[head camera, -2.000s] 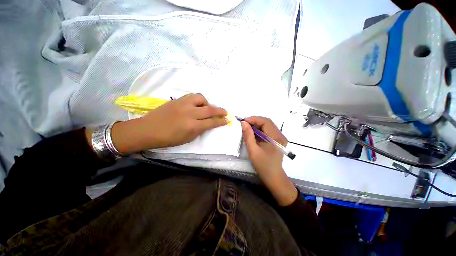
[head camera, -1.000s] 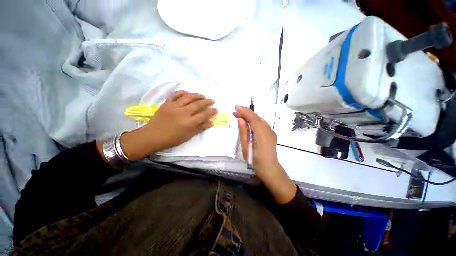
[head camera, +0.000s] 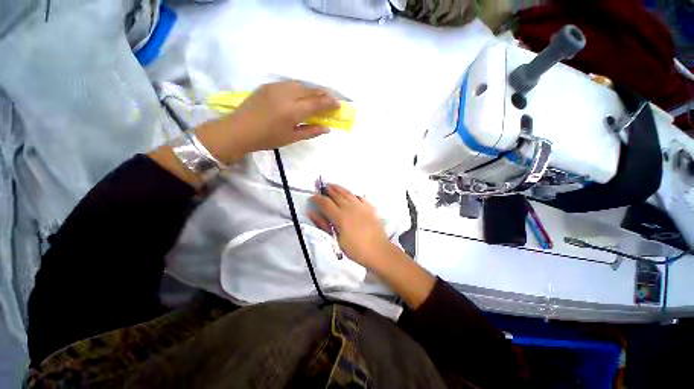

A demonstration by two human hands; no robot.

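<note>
My left hand point(head camera: 285, 114) is closed around a yellow strip point(head camera: 337, 116), whose ends show on both sides of the hand. A black cord point(head camera: 295, 220) runs from below this hand down to my waist. My right hand point(head camera: 351, 224) holds a thin pen point(head camera: 337, 245), mostly hidden by the fingers, low over the cloth. Light grey cloth point(head camera: 194, 251) lies under both hands. A white piece with rounded corners point(head camera: 262, 266) lies on it near my lap. Glare washes out the cloth between the hands.
The white sewing machine head point(head camera: 487, 114) with a blue stripe stands right of my hands. A black rectangle point(head camera: 504, 220), pink and blue pens point(head camera: 539, 226) and a cable lie by its base. Grey cloth point(head camera: 61, 114) is heaped at left. A blue bin point(head camera: 571, 353) is below the table edge.
My left hand has moved up and away from my lap with the yellow strip, drawing the black cord out. My right hand has moved left over the cloth. The view has shifted.
</note>
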